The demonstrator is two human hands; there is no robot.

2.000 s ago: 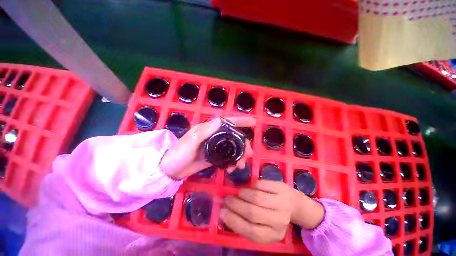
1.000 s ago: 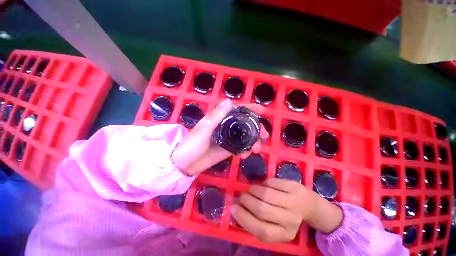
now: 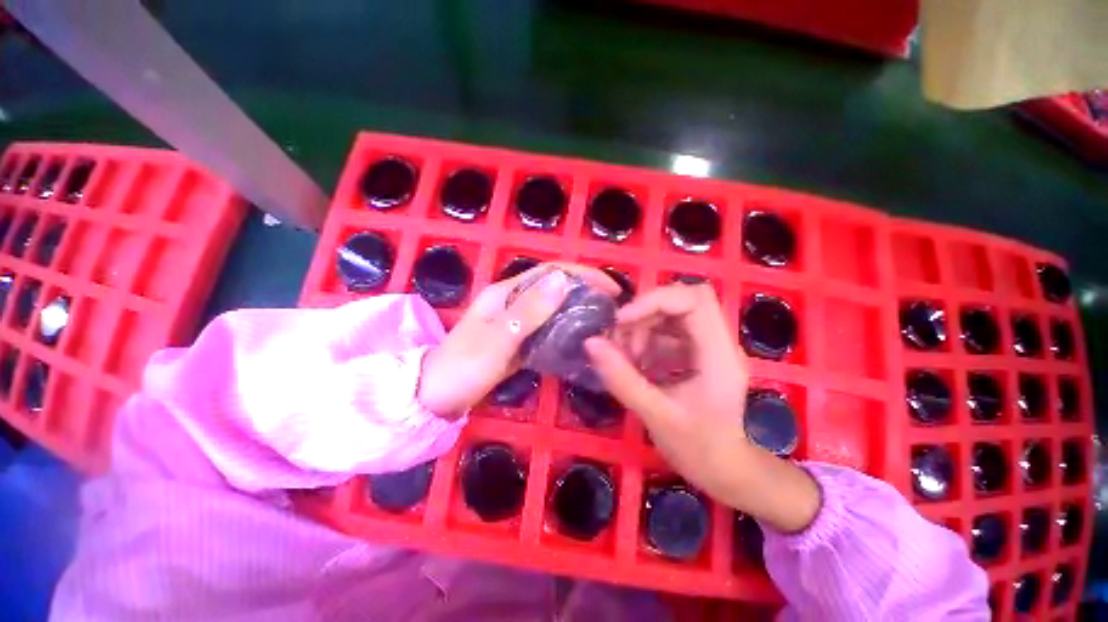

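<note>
My left hand (image 3: 480, 350) holds a dark round watch head (image 3: 569, 331) above the middle of the red foam tray (image 3: 838, 428). The unit's shiny face is tilted and partly blurred, with a greyish, glinting look. My right hand (image 3: 699, 407) is close at its right side, thumb tip at the unit's edge and fingers curled. A translucent, glinting patch shows between the right fingers; I cannot tell if it is clear film. The tray's square pockets hold glossy black discs, some hidden behind my hands; a column of pockets at its right is empty.
A neighbouring red tray (image 3: 182, 249) lies at left, partly filled. Another (image 3: 954, 270) adjoins at right. A grey slanted post (image 3: 182, 103) stands at upper left. A yellowish sheet (image 3: 1008, 55) hangs at upper right. Red objects lie at the back on the dark green surface.
My right hand has risen from the lower tray pockets to the watch head. The watch head has tilted in my left hand. The lower pockets where my right hand was now show black discs.
</note>
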